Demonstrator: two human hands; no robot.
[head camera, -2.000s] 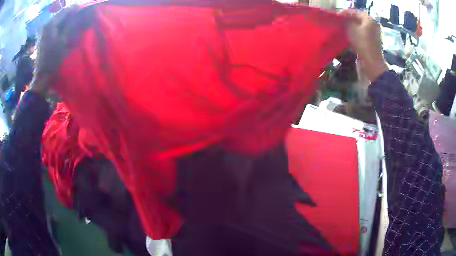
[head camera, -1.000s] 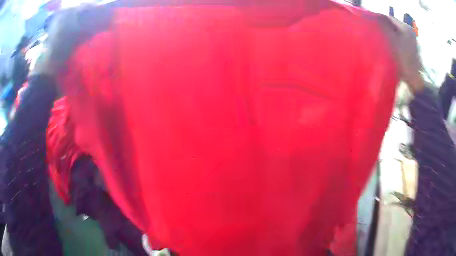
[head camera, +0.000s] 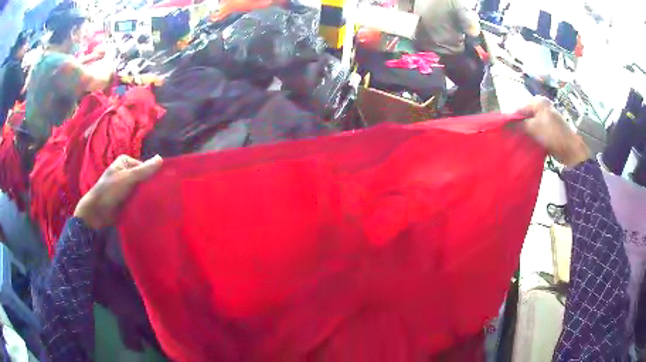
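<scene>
A red garment piece (head camera: 326, 247) is stretched wide between my two hands and fills the lower middle of the view. My left hand (head camera: 117, 187) grips its upper left corner. My right hand (head camera: 552, 131) grips its upper right corner. The top edge runs nearly straight between them and rises to the right. The lower part hangs down past the bottom edge and hides what lies beneath.
Red pieces (head camera: 106, 134) are bunched at the left beside a large dark fabric heap (head camera: 219, 106). Glossy black plastic (head camera: 283, 42) lies behind. A box (head camera: 397, 106) stands farther back. People are at the left (head camera: 57, 85) and back (head camera: 446, 35). A machine table (head camera: 538, 318) runs along the right.
Both hands have come down from the top of the view with the red piece, and my left hand is now clear of the cloth's blur. The dark heap and people behind now show.
</scene>
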